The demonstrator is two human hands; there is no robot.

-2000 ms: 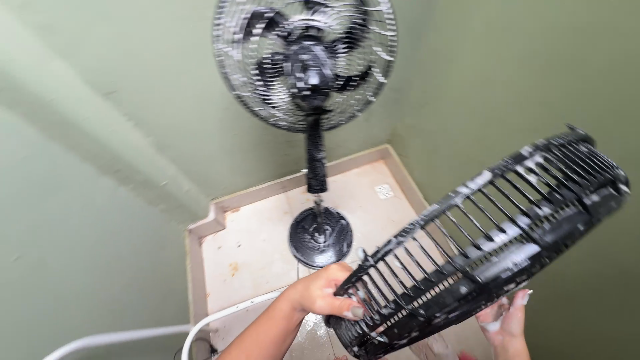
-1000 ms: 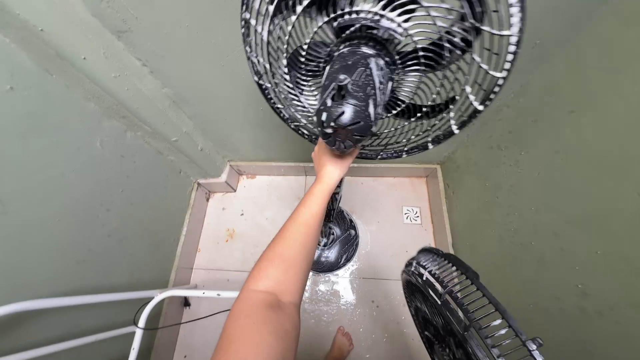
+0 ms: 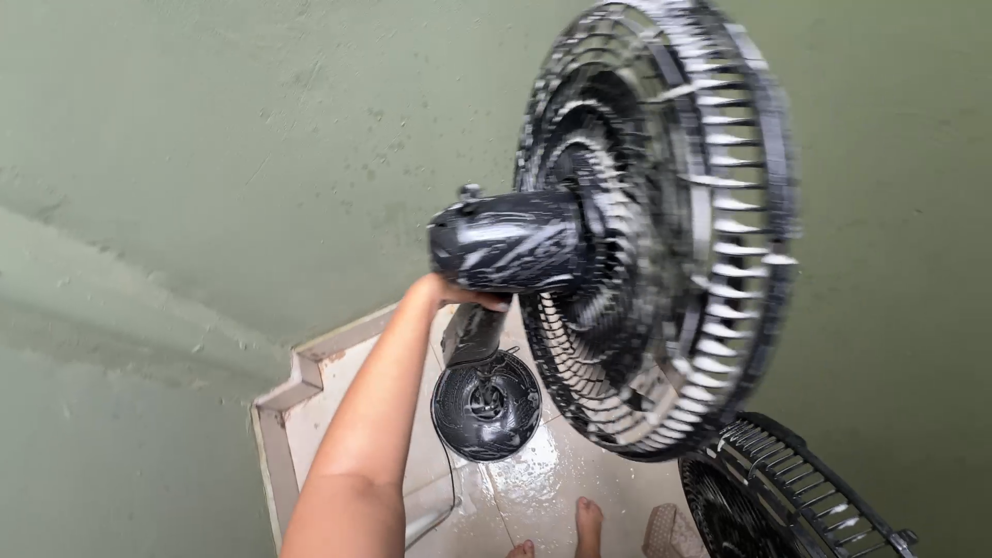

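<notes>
My left hand [image 3: 465, 294] grips the neck of a black electric fan just under its motor housing [image 3: 511, 242], which is streaked with white suds. The fan's wire grille [image 3: 728, 232] faces right, sudsy and blurred, with the blades behind it. Below my hand the stand column [image 3: 474, 333] runs down toward the round black base [image 3: 486, 407] on the tiled floor. A separate black fan grille [image 3: 798, 496] is at the lower right, partly behind the fan head; whether a hand holds it is out of sight. My right hand does not show.
Green walls [image 3: 232, 116] close in on both sides, with a raised tiled curb [image 3: 349, 335] along the floor's edge. The tiles [image 3: 535, 465] are wet and sudsy. A dark cord [image 3: 452, 473] lies left of the base. Bare feet [image 3: 589, 519] and a beige patterned item [image 3: 670, 531] are near the bottom.
The fan head has turned from facing the wall to facing right, with the hand still at its neck. Two seconds ago, both hands held the loose grille.
</notes>
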